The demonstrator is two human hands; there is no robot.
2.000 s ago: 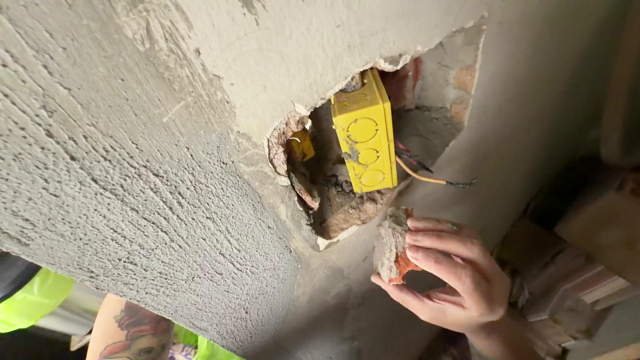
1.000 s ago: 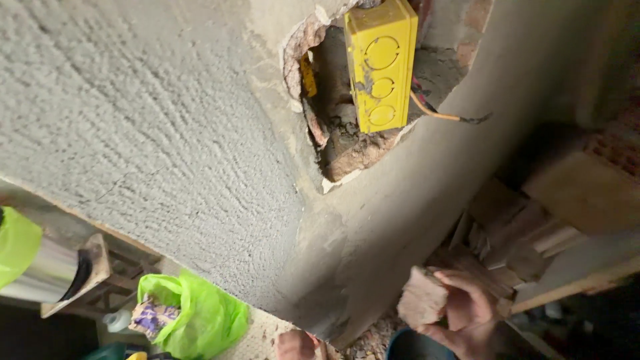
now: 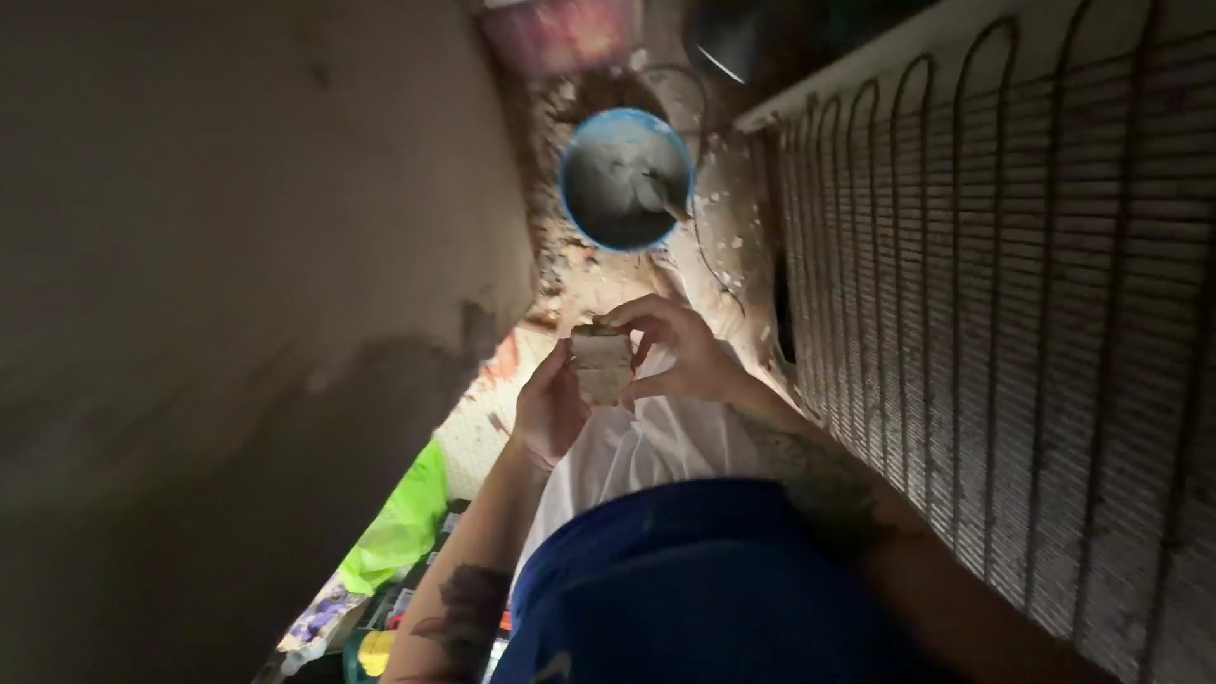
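A broken piece of brick or masonry [image 3: 602,369] is held between both hands in front of the body. My left hand [image 3: 554,404] grips its left side, with the thumb along the edge. My right hand [image 3: 676,350] holds it at the upper edge and right side, fingers bent around it. Beyond the hands stands a round bucket with a blue rim [image 3: 567,195], grey material inside and what looks like a tool handle [image 3: 676,211] over its right edge. The yellow electrical box is out of view.
A wall [image 3: 247,237] fills the left side. At the right stands a wire-and-tube grid panel [image 3: 950,285]. Rubble [image 3: 551,266] and a thin cable [image 3: 701,249] lie on the floor near the bucket. A bright green bag [image 3: 404,522] is at lower left.
The view has swung down from the wall opening with the yellow box to the floor. The masonry piece, earlier in my right hand alone, is now between both hands.
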